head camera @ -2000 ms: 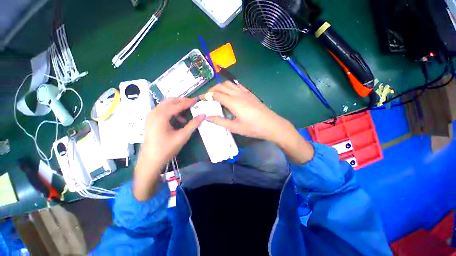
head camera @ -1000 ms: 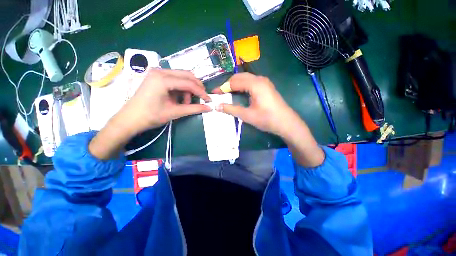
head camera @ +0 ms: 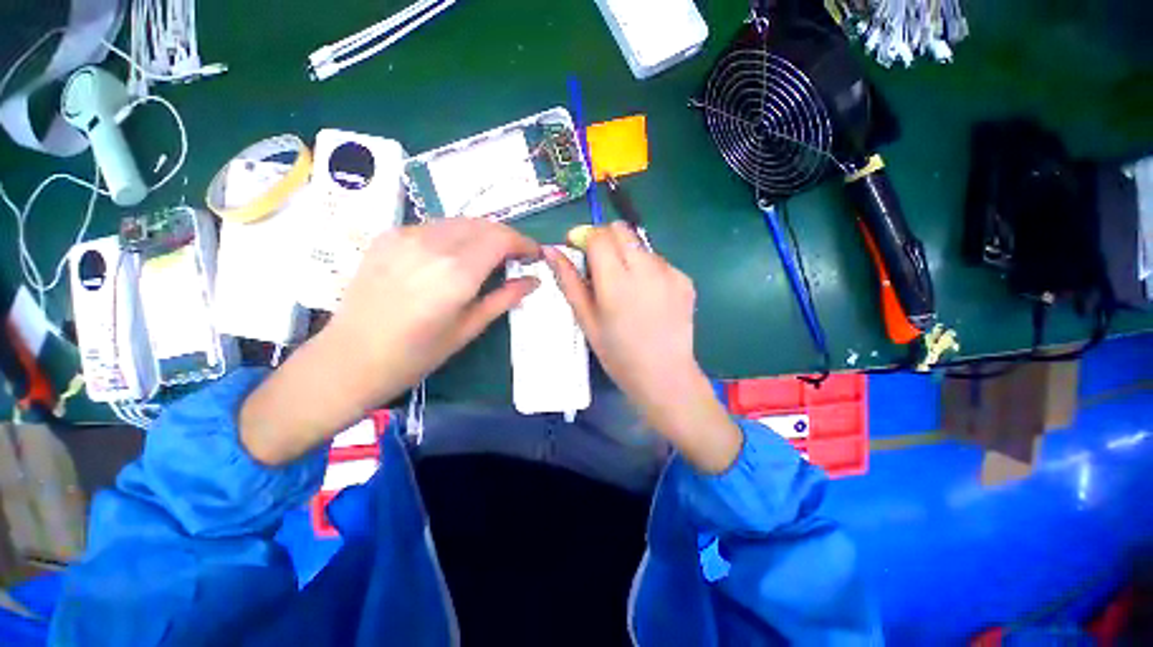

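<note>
A white palm-sized unit (head camera: 550,348) is held at the bench's near edge, its long side pointing toward me. My left hand (head camera: 424,284) grips its far left corner with thumb and fingers. My right hand (head camera: 632,310) grips its far right corner, with a small yellow band on one fingertip. The fingers hide the unit's far end. A short pale plug end shows at its near end. Behind my hands, an open white housing (head camera: 487,177) with wires and a green circuit board (head camera: 564,152) lies on the bench.
Left are white units (head camera: 358,190), a yellow tape roll (head camera: 259,178) and a pale-green corded device (head camera: 108,133). Beyond my hands are an orange square (head camera: 618,147) and a blue stick. Right are a desk fan (head camera: 769,123), a black-and-orange tool (head camera: 891,247) and a red tray (head camera: 822,423) below the bench edge.
My hands stay on the unit's far end. My right hand has turned so its fingers point more away from me, its thumb now at the far edge. The camera view has shifted slightly.
</note>
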